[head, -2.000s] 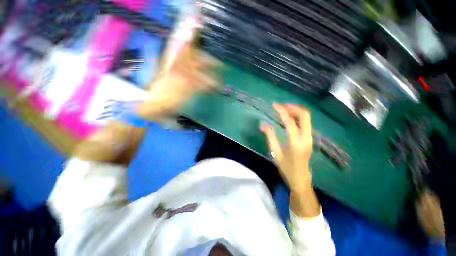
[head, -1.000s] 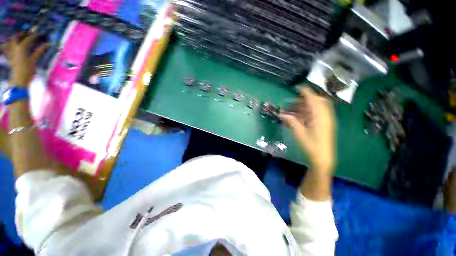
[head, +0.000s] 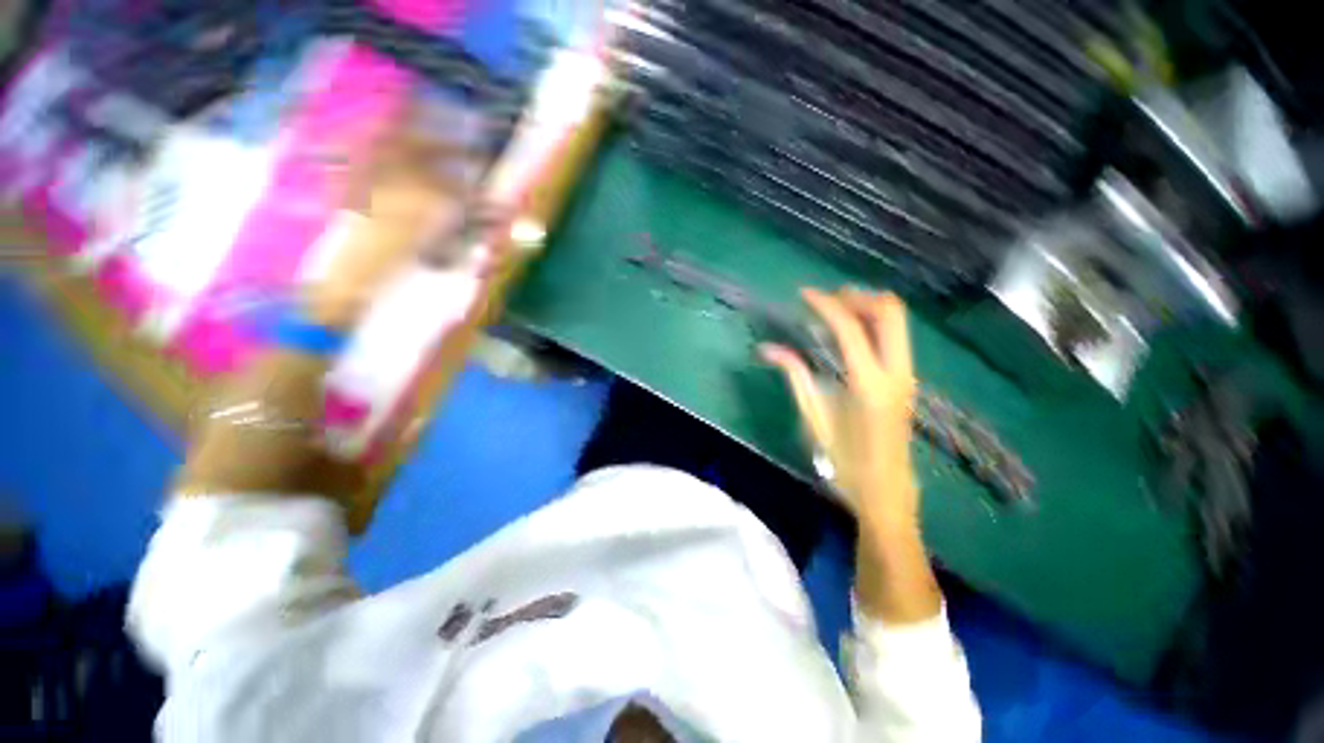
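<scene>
A row of small dark wired modules [head: 712,283] lies on the green mat [head: 1045,523], blurred by motion. My right hand [head: 864,378] is over the row with thumb and fingers apart; whether it touches a module cannot be told. More small dark units [head: 976,447] lie to the right of this hand. My left hand [head: 392,232] is strongly blurred above the pink and white carton [head: 312,160]; whether it holds anything cannot be told.
Ridged blister trays [head: 871,116] are stacked at the back. A silvery metal box [head: 1075,298] stands at the back right. A dark heap of parts [head: 1208,450] lies at the right. Blue floor shows below the carton, whose brown edge [head: 479,312] borders the mat.
My left hand has moved right, from the carton's far left towards the mat. My right hand has shifted left over the row. The view has turned, and the white bits at the mat's front edge no longer show.
</scene>
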